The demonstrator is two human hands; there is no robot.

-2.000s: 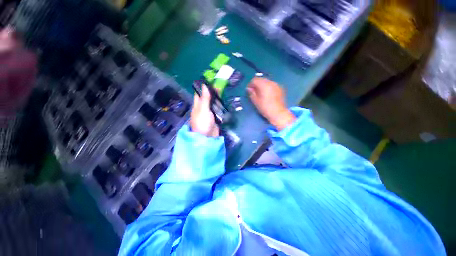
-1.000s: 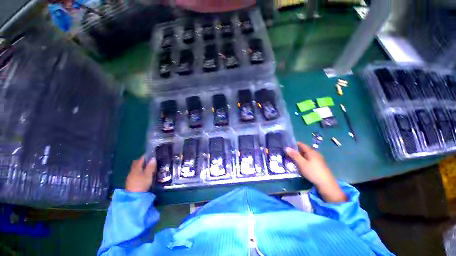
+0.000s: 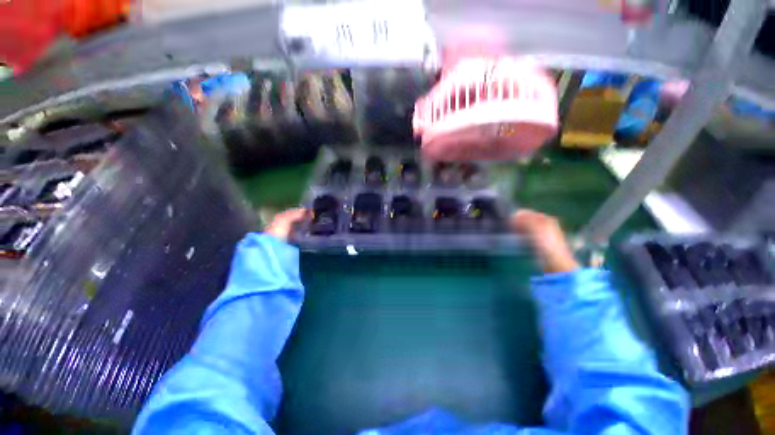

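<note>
A clear blister tray (image 3: pixel 425 240) filled with black phones (image 3: pixel 366 212) in two rows is at the far side of the green bench. My left hand (image 3: pixel 287 223) holds its left end and my right hand (image 3: pixel 544 238) is at its right end, blurred. The tray looks level; whether it touches the bench or another tray is hidden. The phones' details are blurred.
A tall ridged pile of trays (image 3: pixel 110 263) stands at the left, with phones on top. Another phone tray (image 3: pixel 680 293) lies at the right, beside a slanted metal post (image 3: pixel 671 144). A pink fan (image 3: pixel 489 110) and a white label (image 3: pixel 357 34) are above the bench's far side.
My hands have moved the phone tray forward, away from my body, to the far side of the bench. The view has tilted up, showing the fan and overhead bar.
</note>
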